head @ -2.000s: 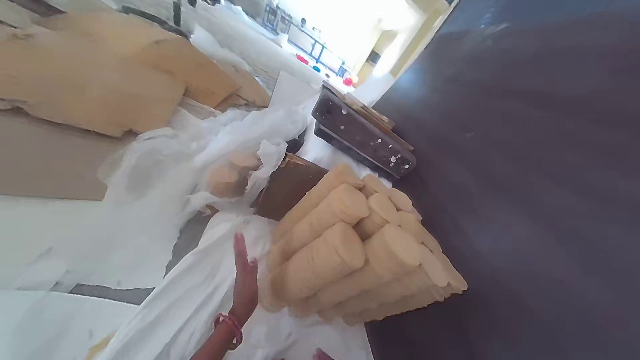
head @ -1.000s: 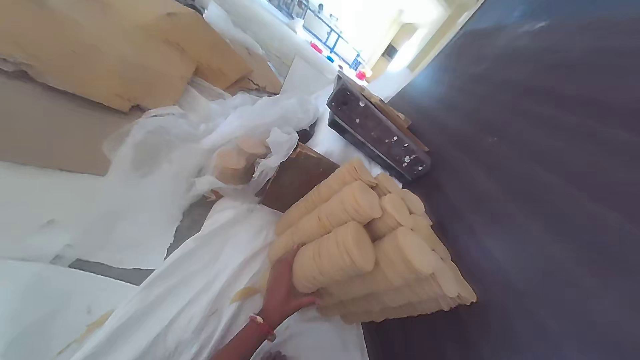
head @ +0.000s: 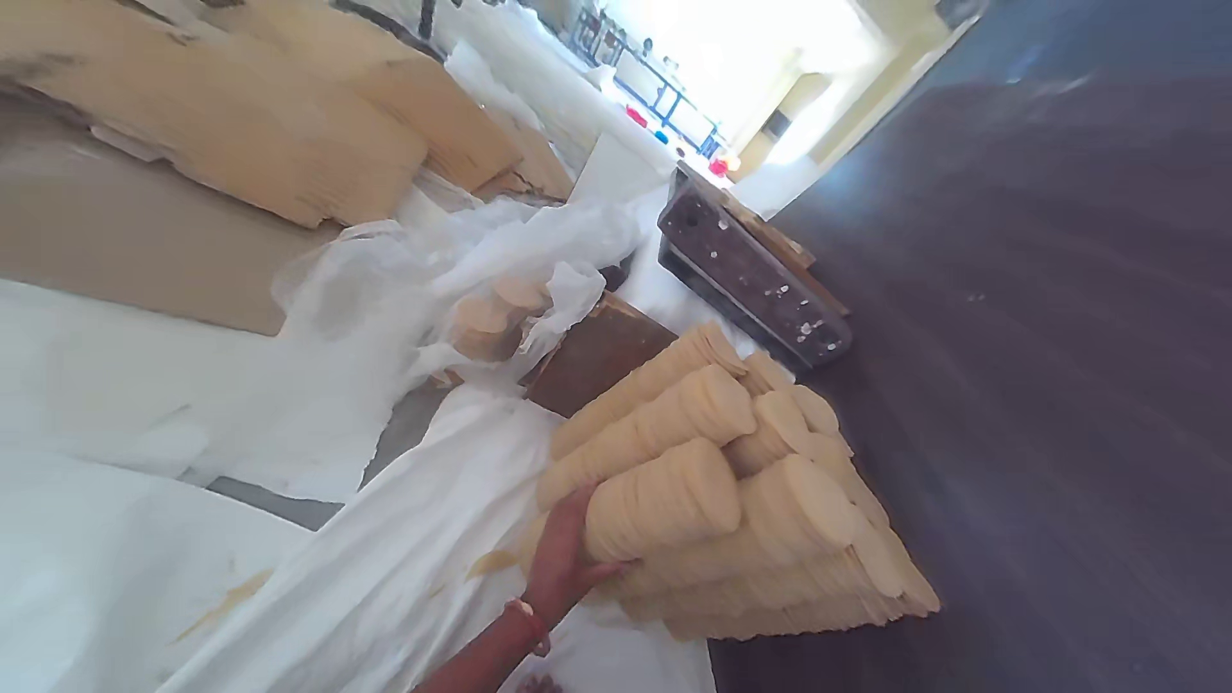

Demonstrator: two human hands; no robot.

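Rows of thin round tan discs, stacked into rolls, lie piled on one another (head: 818,568) at centre right. My left hand (head: 566,553), with a red and pale bangle on the wrist, grips the near end of one upper roll (head: 664,500), its thumb below and its fingers above. White cloth (head: 385,568) lies under my forearm and runs beneath the pile. My right hand is not clearly seen; a small skin-toned shape at the bottom edge is too cut off to identify.
A dark speckled box-like object (head: 756,265) stands beyond the pile, near a brown board (head: 606,351). More discs (head: 486,322) lie among crumpled translucent plastic sheeting (head: 356,318). Torn cardboard (head: 231,115) is at upper left. A dark flat surface (head: 1039,385) fills the right.
Two seconds ago my left hand was open beside the pile; one second ago it was at the upper roll, where it remains. The small shape at the bottom edge is unclear.
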